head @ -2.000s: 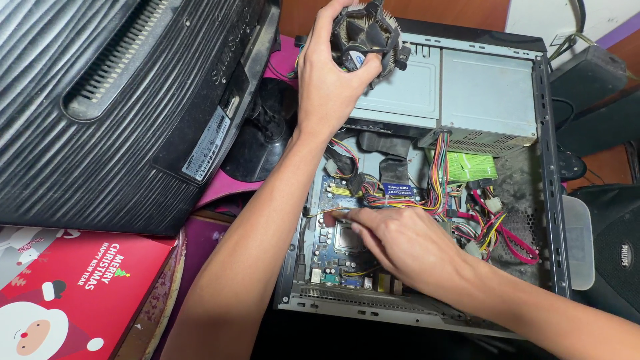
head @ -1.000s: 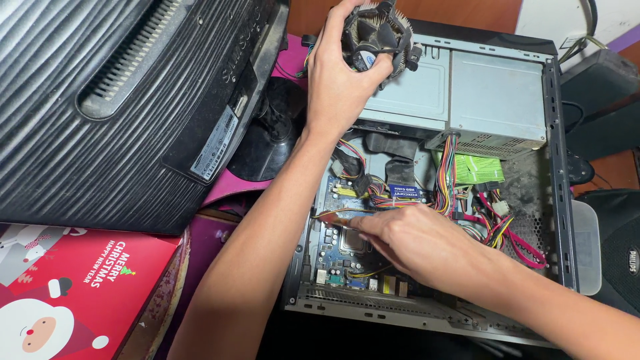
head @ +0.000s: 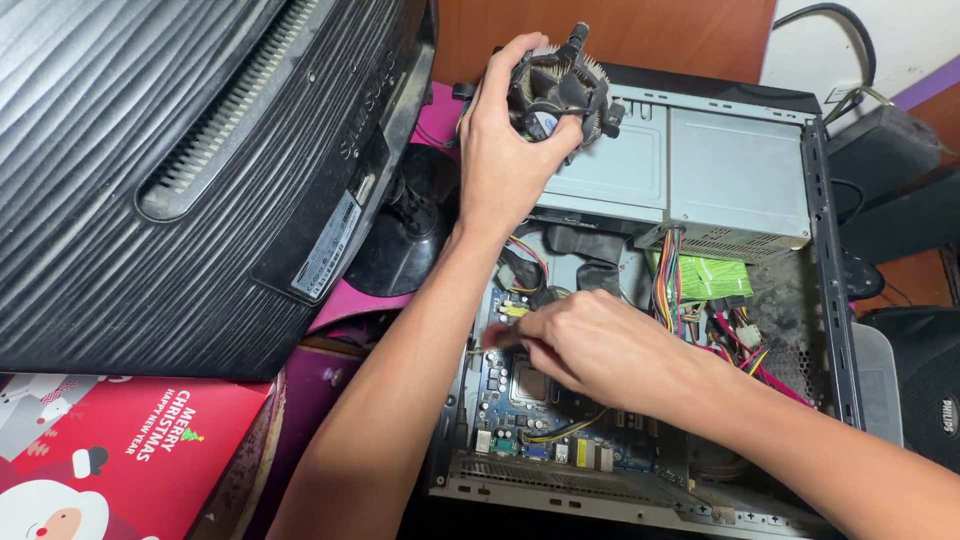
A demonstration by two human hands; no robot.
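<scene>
My left hand (head: 506,154) grips a round CPU cooler (head: 562,97), its dusty black fan and metal fins showing, above the drive bay of an open computer case (head: 832,277). Inside the case, my right hand (head: 607,349) is over the blue motherboard (head: 495,401), fingers pinched on a small, blurred reddish-brown object (head: 499,337) whose kind I cannot tell. Just below those fingertips sits the square metal CPU (head: 529,384) in its socket. The right hand covers part of the board and some cables.
A black Samsung monitor (head: 247,195) leans at the left, above a red Christmas box (head: 187,427). Bundled wires (head: 666,281) hang from the metal power supply (head: 739,172). A clear plastic container (head: 877,375) and a black Philips item (head: 930,390) lie to the right.
The left hand keeps hold of the cooler. The right hand stays over the CPU area, its fingertips shifting slightly and now blurred.
</scene>
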